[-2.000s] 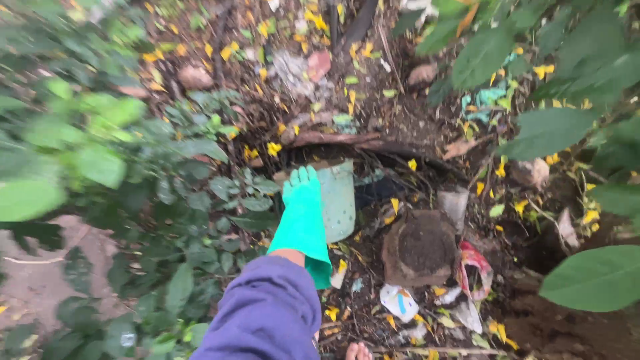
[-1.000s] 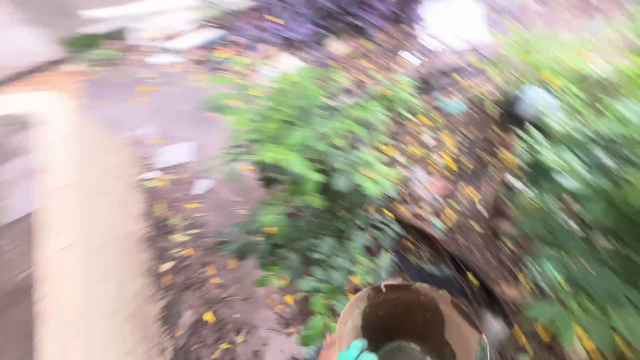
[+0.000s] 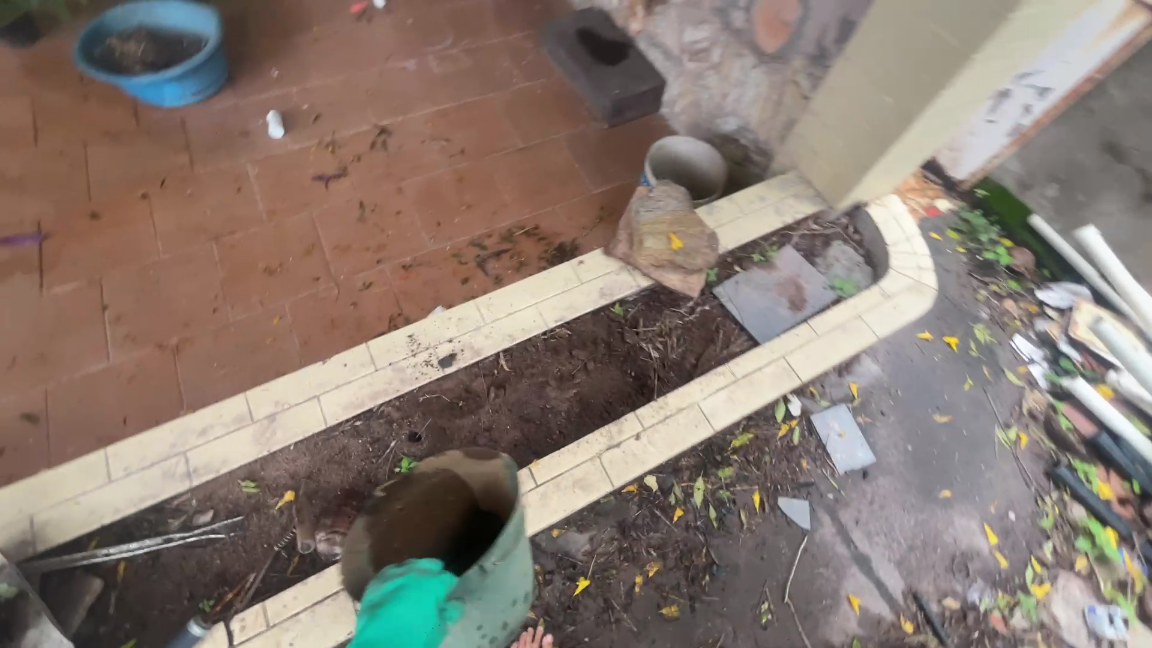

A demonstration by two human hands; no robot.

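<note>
My left hand (image 3: 409,601), in a teal rubber glove, grips the near left rim of a worn, pale green bucket (image 3: 504,567) at the bottom of the view. The bucket is tilted, with its mouth facing up and left; its inside is brown and dark, and what lies at its bottom cannot be told. It hangs over the near tiled edge of a long soil bed (image 3: 576,382). My right hand is out of view. Bare toes (image 3: 533,637) show beside the bucket at the bottom edge.
Cream tiled curbs (image 3: 468,328) border the bed. Beyond them are red floor tiles, a blue pot (image 3: 184,76), a dark block (image 3: 607,67) and a grey bucket (image 3: 657,171). A slab (image 3: 776,292) lies in the bed; white pipes (image 3: 1111,270) lie at right.
The view has swung from leafy ground to the tiled bed. My gloved hand was at a pale green container among leaves and litter; the bucket is now lifted over the bed's edge.
</note>
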